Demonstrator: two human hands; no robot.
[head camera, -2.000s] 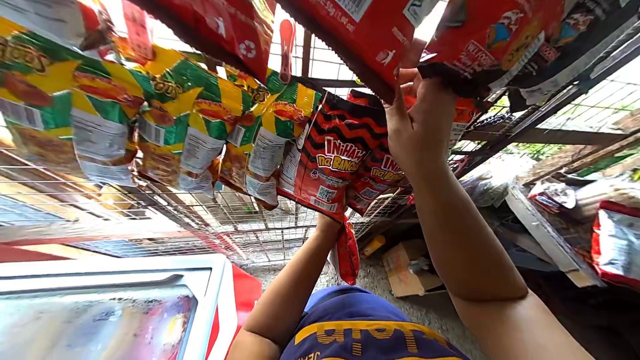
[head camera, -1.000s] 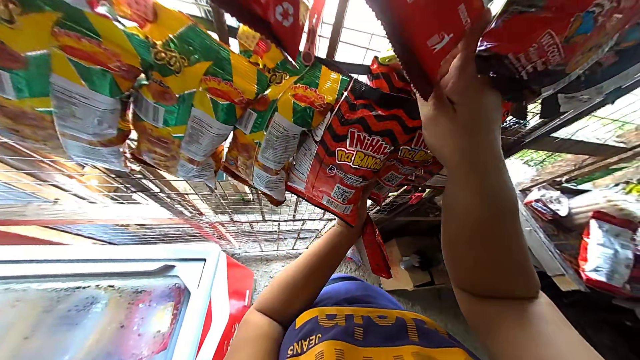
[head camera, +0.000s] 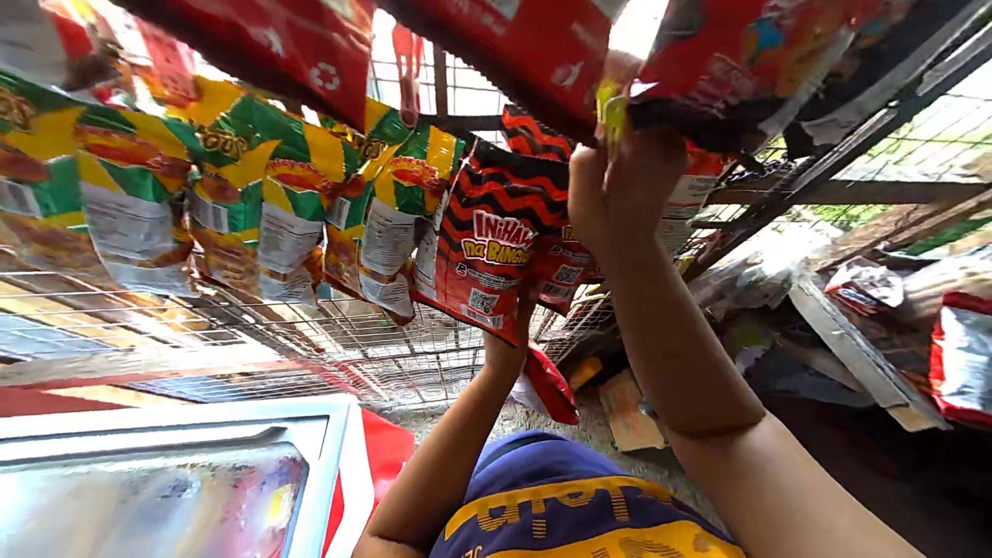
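Observation:
Raised at the upper right, my right hand (head camera: 632, 182) pinches a yellow-green plastic clip (head camera: 612, 112) close to the lower edge of a hanging red snack bag (head camera: 504, 54). My left hand (head camera: 515, 329) is lower, mostly behind a red and black snack bag (head camera: 496, 240); its fingers are hidden, so its hold is unclear. Another red and black bag (head camera: 562, 267) hangs just beside that one. A red packet (head camera: 549, 386) shows below my left wrist. Green and yellow snack bags (head camera: 294, 194) hang in a row to the left.
Wire mesh (head camera: 372, 349) runs behind the bags. A white-framed freezer (head camera: 341, 434) stands at the lower left. At the right are a dark metal frame (head camera: 775, 205), a wooden plank (head camera: 852, 341) and a red and silver bag (head camera: 965, 356). A cardboard box (head camera: 629, 411) lies on the floor.
A yellow-green clip now shows at my right hand, which stays raised by the hanging bags. My left hand remains low by the red and black bag.

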